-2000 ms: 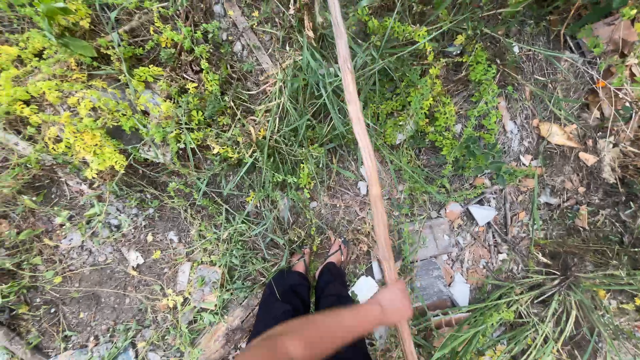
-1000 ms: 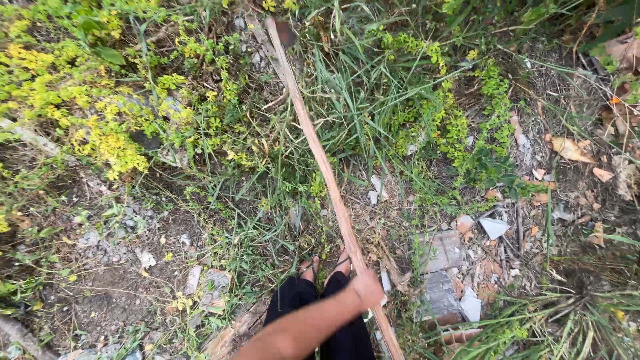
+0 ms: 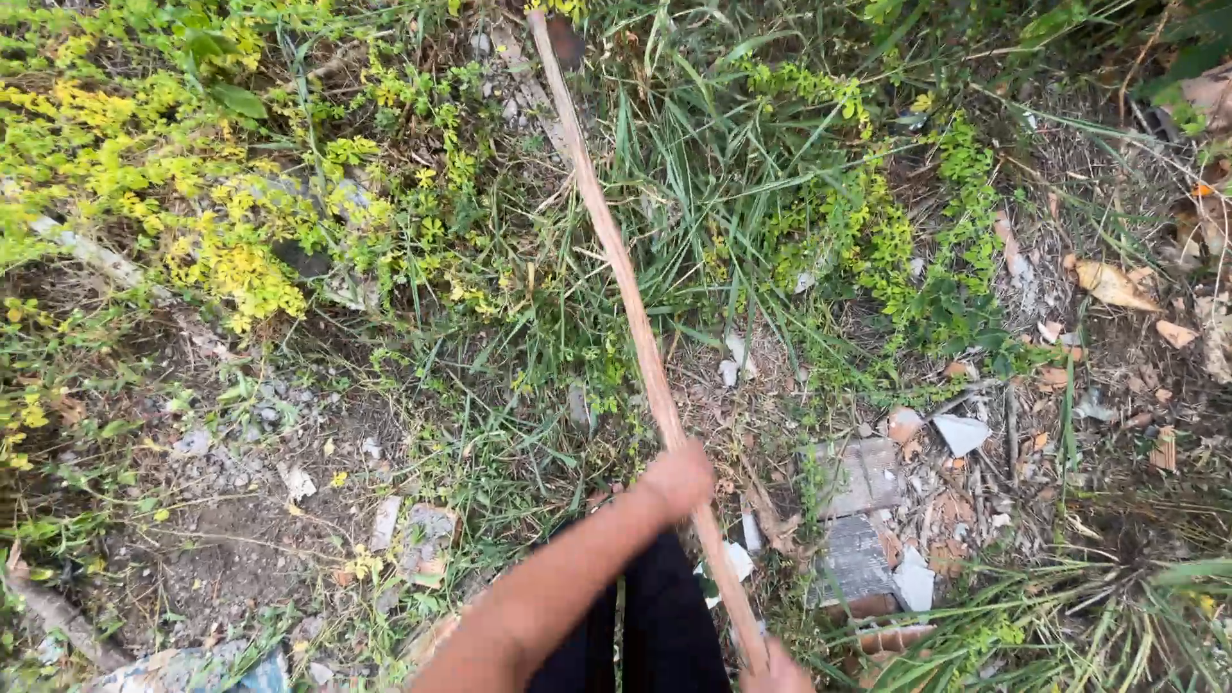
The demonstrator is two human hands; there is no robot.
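Note:
A long, rough wooden handle (image 3: 630,298) slants from the top, left of centre, down to the bottom edge. My left hand (image 3: 679,476) is closed around its lower part, with the forearm reaching in from the bottom left. Farther down the same handle, my right hand (image 3: 775,672) grips it, partly cut off by the frame edge. A dark brown, blurred shape (image 3: 566,40) adjoins the handle's far end; it may be a metal tool head. Green grass (image 3: 693,183) lies beneath and beside the handle.
Yellow-green weeds (image 3: 231,260) spread at the upper left. Grey boards (image 3: 852,558), white broken pieces (image 3: 961,433) and reddish rubble lie at the lower right. A branch (image 3: 63,616) is at the lower left. My dark trousers (image 3: 664,616) show below.
The handle's far end, out of frame two seconds ago, has come into view at the upper left. My right hand now shows at the bottom. My feet have dropped largely from sight.

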